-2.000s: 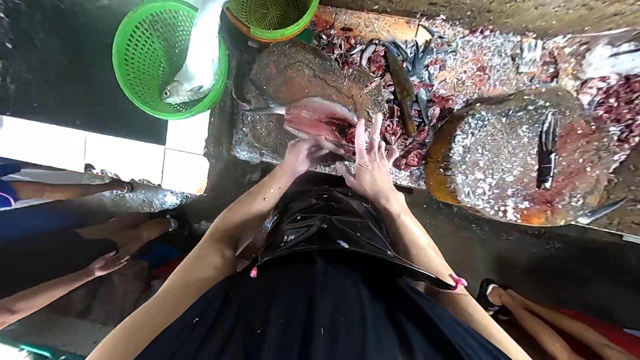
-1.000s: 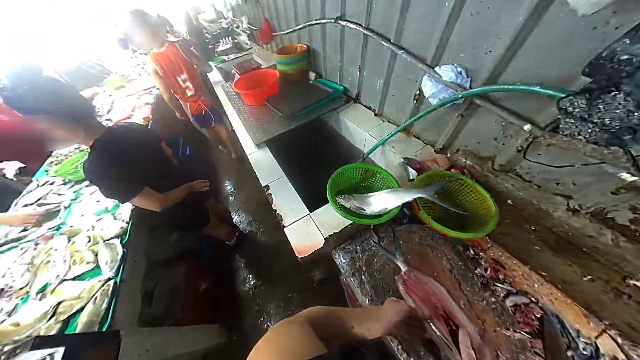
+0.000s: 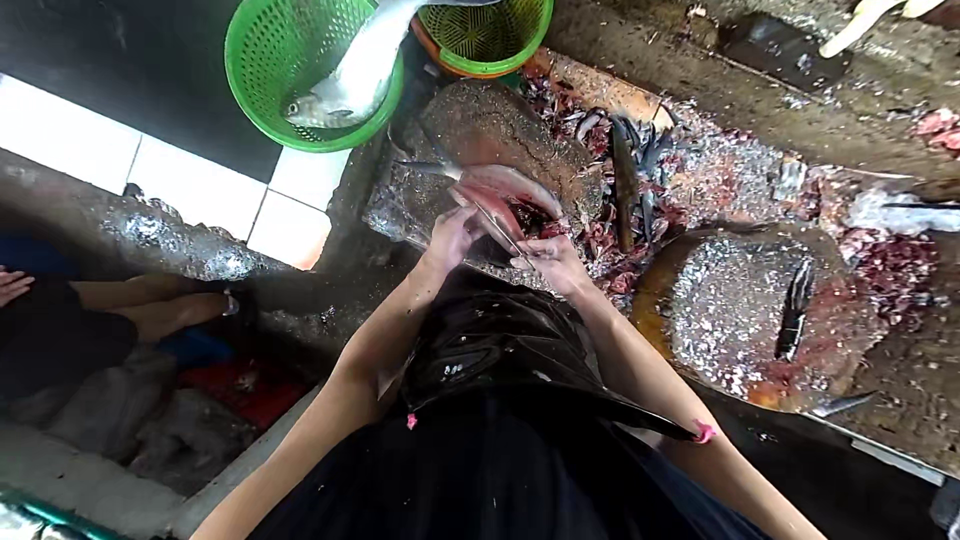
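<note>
A split fish (image 3: 491,196) lies on a dark, round chopping block (image 3: 480,112), its pink flesh spread and its tail toward the upper left. My left hand (image 3: 452,236) grips its near edge, close to the tail half. At the other end, my right hand (image 3: 551,262) has curled fingers on the near flap, beside dark red innards. A thin dark line runs along the flap between my hands; whether it is a blade or the fish's edge cannot be told. A whole silvery fish (image 3: 367,64) rests across a green plastic basket (image 3: 238,64), above and left of the block.
A second green basket (image 3: 546,34) stands at the top. Fish scraps (image 3: 600,240) and a dark stick-like piece (image 3: 624,187) lie right of the block. Another block (image 3: 735,307), covered in scales, holds a dark object (image 3: 793,311). A person's legs (image 3: 165,300) are at left.
The view swung away to the left and back. My right hand, spread over the fish two seconds ago, now has its fingers curled at the near flap. My left hand remains at the fish.
</note>
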